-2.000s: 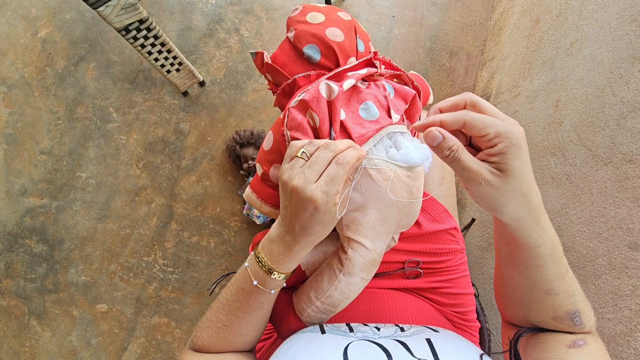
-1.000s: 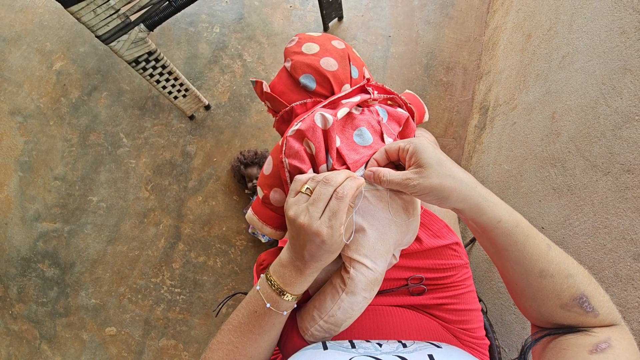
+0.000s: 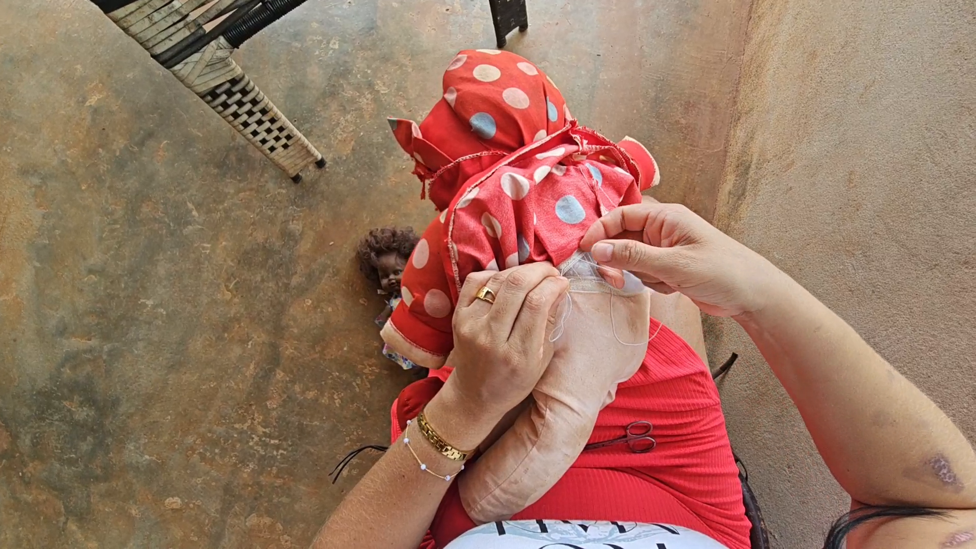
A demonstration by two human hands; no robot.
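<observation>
A cloth doll in a red polka-dot dress [image 3: 534, 206] lies across my lap, its beige fabric body [image 3: 591, 358] bare below the raised dress. White stuffing [image 3: 631, 284] shows at an opening in the waist seam. My left hand [image 3: 507, 332] pinches the fabric at the left end of this seam. Fingertips of my right hand [image 3: 663, 255] are pinched together just above the opening, with pale thread [image 3: 566, 316] running near them and looping over the body; a needle cannot be made out. Small scissors [image 3: 639, 437] rest on my red ribbed garment.
A small doll with curly brown hair [image 3: 389, 255] lies left of the cloth doll, partly hidden. A woven chair leg [image 3: 263, 126] stands at the upper left and a dark furniture leg [image 3: 508, 19] at the top. A rough wall or raised surface [image 3: 862, 175] borders the right side.
My right hand was raised away to the right of the opening, then came in against the seam beside my left hand. Now it sits slightly off the seam. My left hand keeps its hold.
</observation>
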